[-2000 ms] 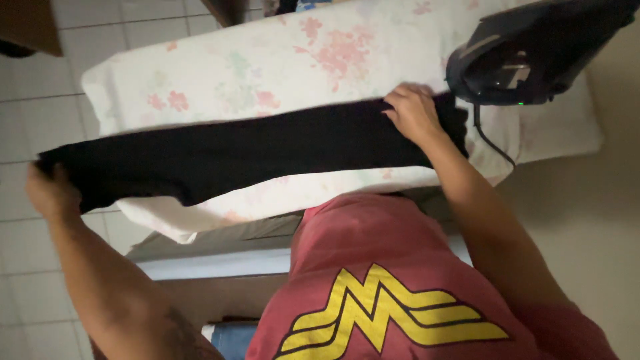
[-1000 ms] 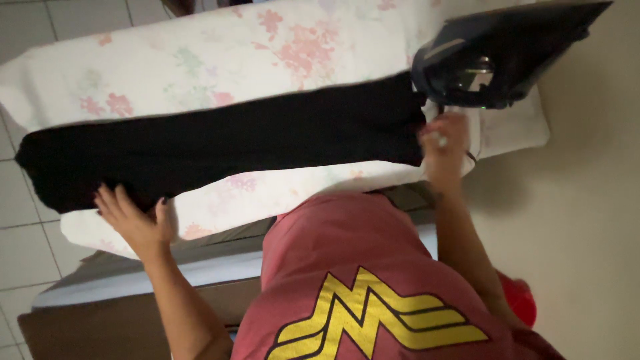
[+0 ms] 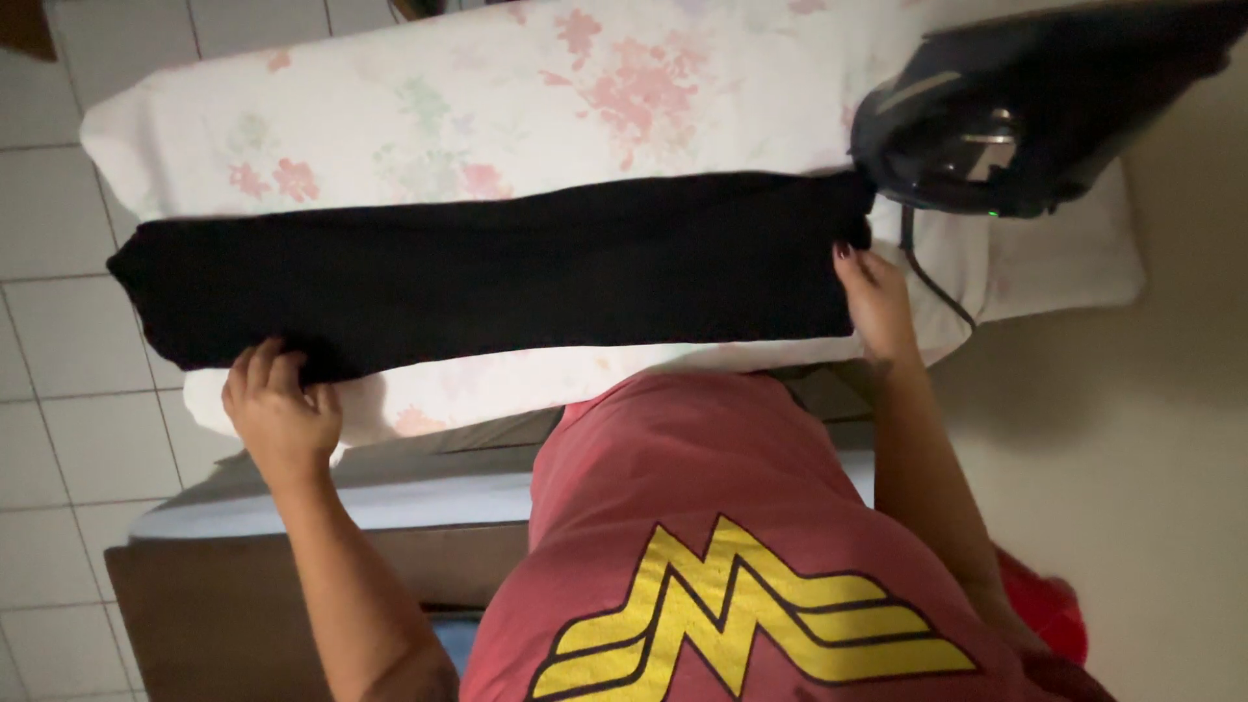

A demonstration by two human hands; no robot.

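A long black cloth garment (image 3: pixel 507 273) lies stretched lengthwise over an ironing board with a floral cover (image 3: pixel 546 117). My left hand (image 3: pixel 283 400) rests on the near edge of the cloth toward its left end, with fingers bent over the fabric; whether it pinches the cloth is not clear. At the right end, my right hand (image 3: pixel 873 292) has the cloth's edge between thumb and fingers. A dark clothes iron (image 3: pixel 1014 117) stands at the board's right end, just beyond my right hand, with a small green light lit.
The iron's black cord (image 3: pixel 941 283) curves down over the board's right part. Behind the near edge is a brown furniture piece (image 3: pixel 224 604) with a light blue surface (image 3: pixel 409 507). A red object (image 3: pixel 1048 604) is at lower right, and white floor tiles (image 3: pixel 73 331) at left.
My left hand, at the cloth's left end two seconds ago, is now on its near edge. The cloth lies wider and flatter at the left. The iron stays at the right.
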